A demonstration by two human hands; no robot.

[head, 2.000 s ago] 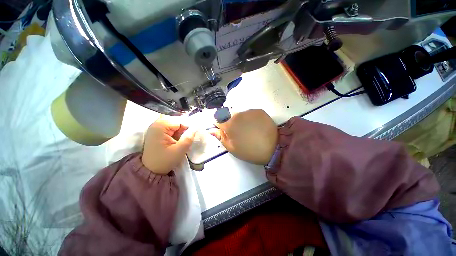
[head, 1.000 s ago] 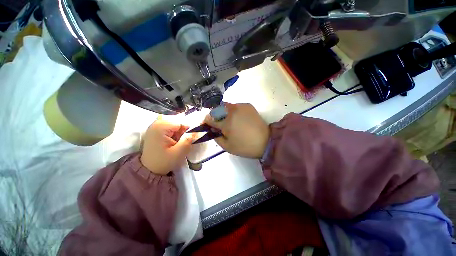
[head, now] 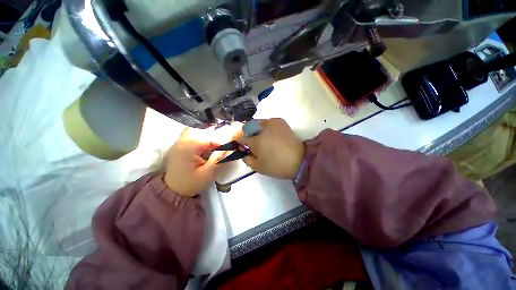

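My right hand [head: 275,148] is closed around thread snips [head: 233,153], whose two dark blades stick out apart and point left at my left fingertips. My left hand [head: 189,161] has its thumb and fingers pinched at the edge of the white fabric [head: 212,232], just left of the blades. The fabric edge at the fingers is overexposed. Both hands are right below the needle area of the sewing machine head [head: 164,51]. A grey-blue knob-like piece [head: 252,128] shows at my right fingers.
A large heap of white fabric [head: 39,147] lies at left. A cream round cone [head: 102,122] is left of the needle. A dark phone with a reddish edge [head: 355,77] and a black glossy device with cable [head: 434,90] lie at right. A ruled strip [head: 274,230] edges the table.
The snips' dark blades, not visible two seconds ago, now show between my hands. My right hand has shifted slightly left. My left hand has stayed nearly in place.
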